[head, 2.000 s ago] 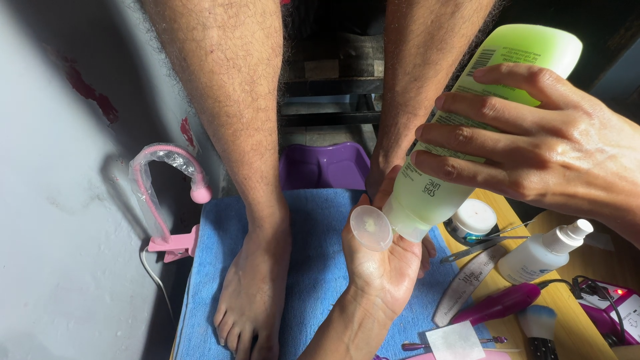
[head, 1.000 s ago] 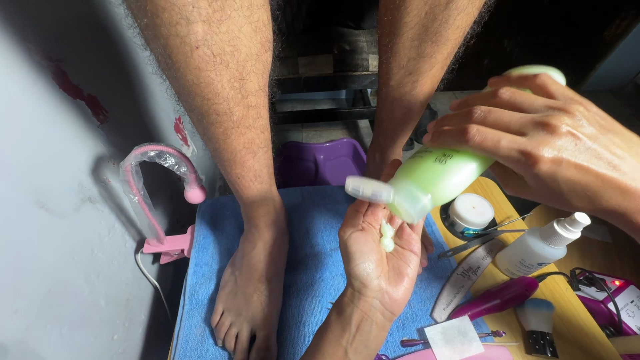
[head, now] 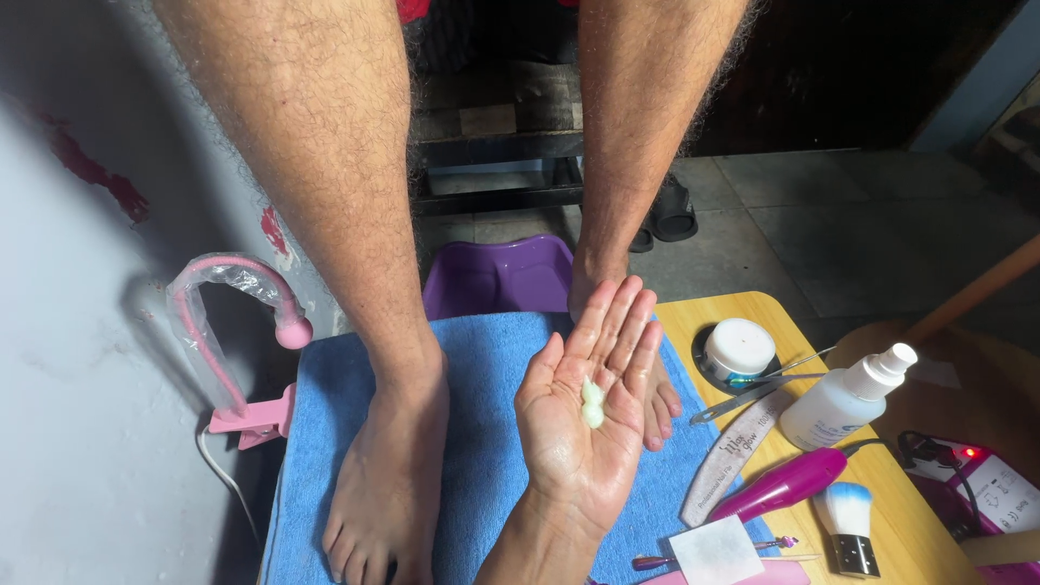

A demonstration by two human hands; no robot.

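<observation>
My left hand (head: pixel 581 414) is palm up with its fingers extended, and a small dollop of pale green lotion (head: pixel 592 404) lies in the palm. It is above a blue towel (head: pixel 487 455), between a person's two bare feet. One foot (head: pixel 386 487) rests on the towel to the left of my hand; the other foot (head: pixel 662 402) is partly hidden behind my fingers. My right hand is out of the picture, and so is the green bottle.
On the wooden table (head: pixel 756 313) at the right are a lidded white jar (head: pixel 738 348), a spray bottle (head: pixel 849 398), a curved nail file (head: pixel 735 459), a purple electric nail drill (head: pixel 784 483) and a brush (head: pixel 847 524). A pink clip-on lamp (head: pixel 244 414) stands left; a purple basin (head: pixel 500 276) lies beyond the towel.
My right hand and the green lotion bottle, earlier tilted over my left palm, have left the view. The lotion dollop appeared in the palm between the two earlier frames and is still there.
</observation>
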